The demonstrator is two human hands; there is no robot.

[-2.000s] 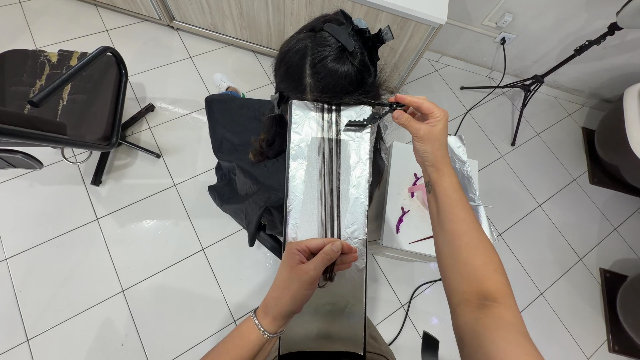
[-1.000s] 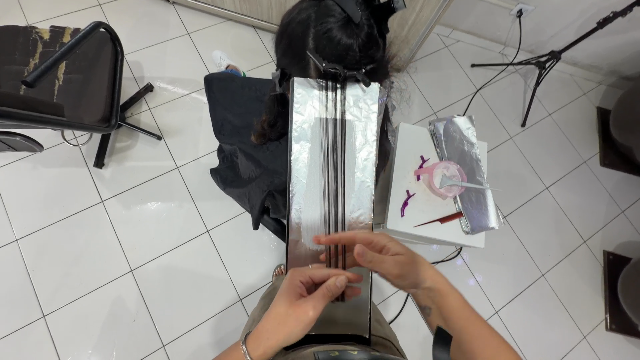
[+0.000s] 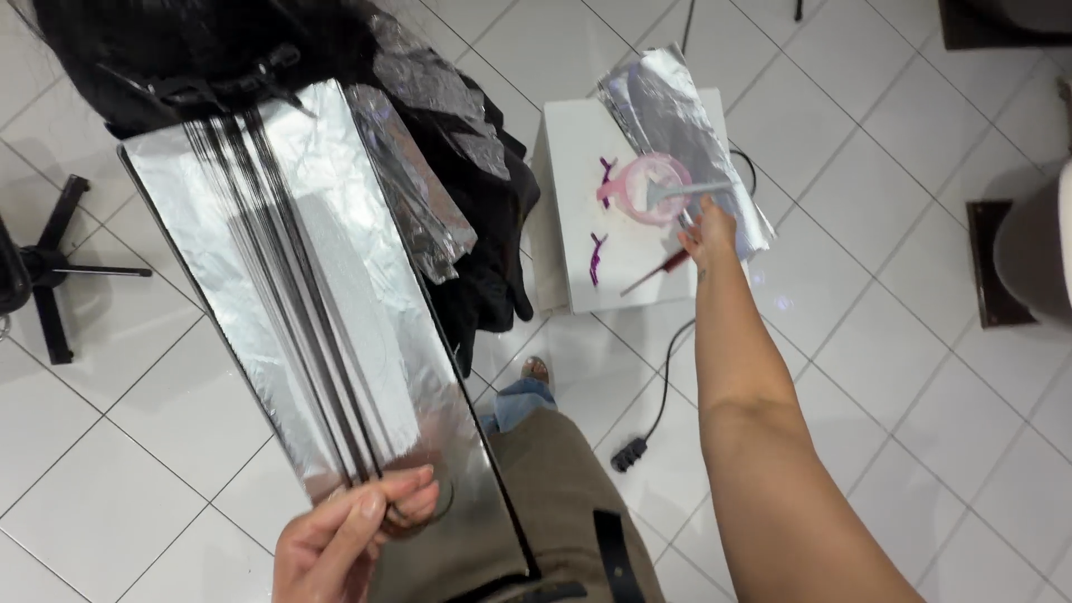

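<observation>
My left hand [image 3: 360, 523] pinches the ends of thin strands of dark hair [image 3: 289, 285], drawn straight over a foil-covered board [image 3: 381, 251]. A black hair clip [image 3: 226, 84] sits at the strands' roots, at the board's far end. At the right, my right hand [image 3: 710, 230] is at the near edge of a pink tint bowl [image 3: 653, 188], just under the handle of a tint brush [image 3: 695, 191] that rests across the bowl; whether the fingers touch either cannot be told. A dark red tail comb [image 3: 666, 266] lies beside that hand, partly hidden.
The bowl stands on a white cart top [image 3: 578, 126] with a stack of foil sheets [image 3: 670, 92] and purple hair clips [image 3: 595, 260]. Folded foils [image 3: 419, 193] hang right of the board. A black cable with a connector [image 3: 628, 455] lies on the tiled floor. A chair base [image 3: 50, 268] stands left.
My right hand has moved from over the board to the bowl on the cart. My left hand remains at the hair ends. The view has shifted right and closer.
</observation>
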